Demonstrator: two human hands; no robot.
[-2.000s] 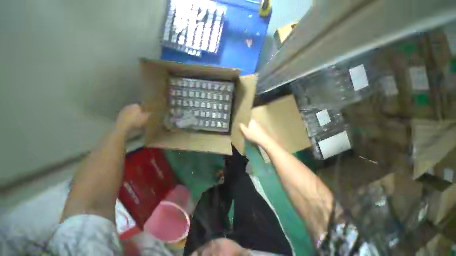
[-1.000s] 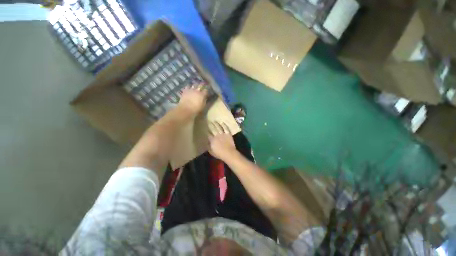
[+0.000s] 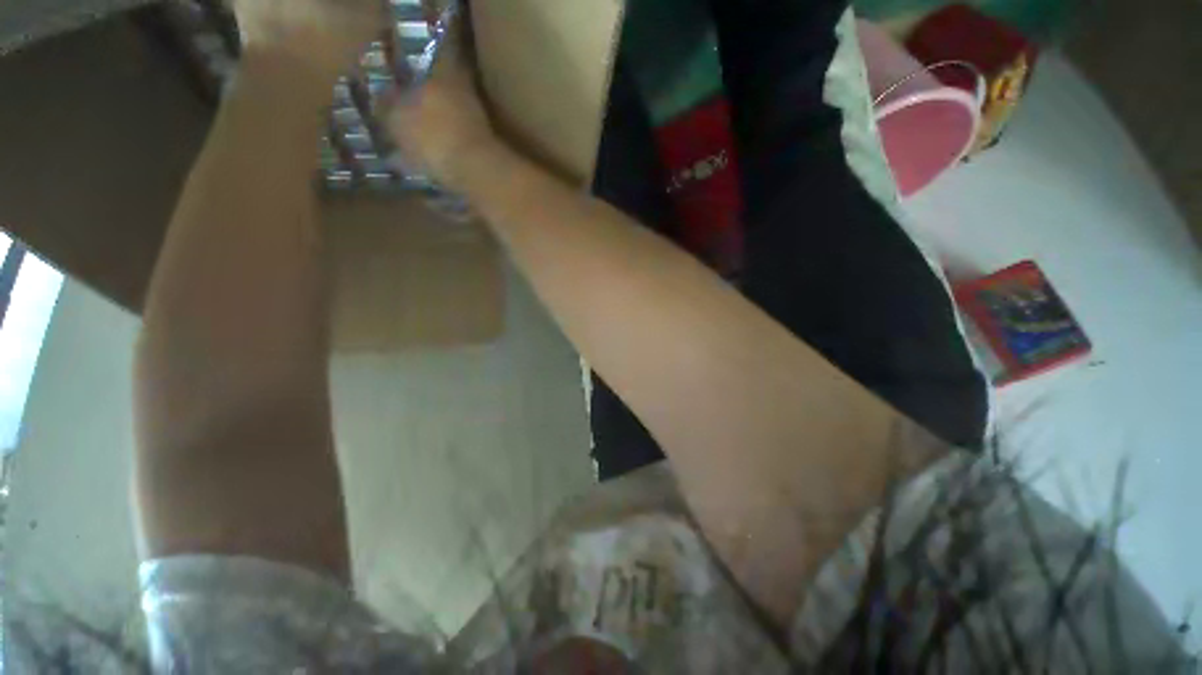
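An open brown carton (image 3: 415,270) fills the upper left, with its flaps spread. Rows of small silvery parts (image 3: 349,132) show inside it, partly hidden by my hands. My left hand (image 3: 310,27) is over the carton at the top edge of the picture, partly cut off and blurred. My right hand (image 3: 442,125) is beside it, over the parts and near the right flap, also blurred. The fingers of both hands are too unclear to tell whether they grip anything.
A pink bucket (image 3: 927,139) with a wire handle is at the upper right, in front of a red box (image 3: 969,46). A flat red item with a dark picture (image 3: 1032,321) lies below. Red material (image 3: 705,178) shows between my dark trouser legs. A pale surface lies below the carton.
The view has turned and moved closer to the carton, which is now at the upper left. My right hand has moved from the flap to over the parts. The blue deck has left view.
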